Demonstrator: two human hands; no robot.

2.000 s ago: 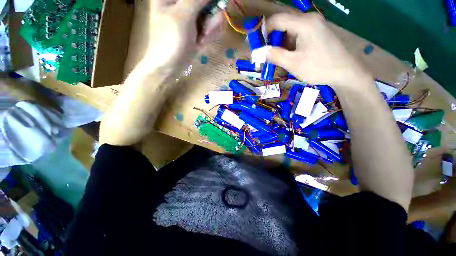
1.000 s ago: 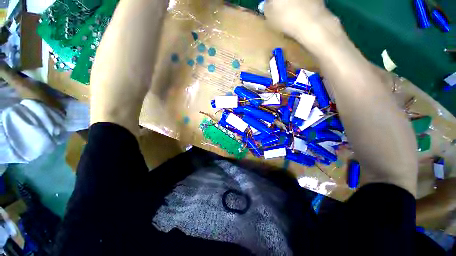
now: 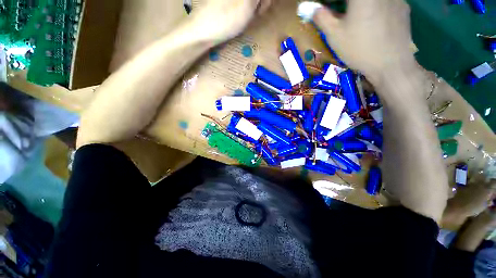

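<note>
Blue battery cells with white rectangles and thin wires [image 3: 272, 130] lie heaped on the brown cardboard sheet [image 3: 163, 127]. A green circuit board [image 3: 233, 147] lies at the heap's lower left. My left hand [image 3: 231, 16] is at the top edge, left of the heap; its fingertips are partly cut off and I cannot tell what it holds. My right hand [image 3: 361, 35] is above the heap's upper right, with a white covering [image 3: 309, 11] on a fingertip. Blue shows beside and under its fingers; whether it grips a cell is hidden.
A brown carton wall [image 3: 90, 46] with green panels [image 3: 50, 40] stands at the far left. Small green boards [image 3: 448, 130] and single cells [image 3: 461, 175] lie at the right. Another person's arm [image 3: 467, 206] shows at the lower right; light cloth [image 3: 27, 127] shows at left.
Both hands were out of view or cut off at the top a second ago and now show more, lower down. The upper cell of the heap is tilted differently.
</note>
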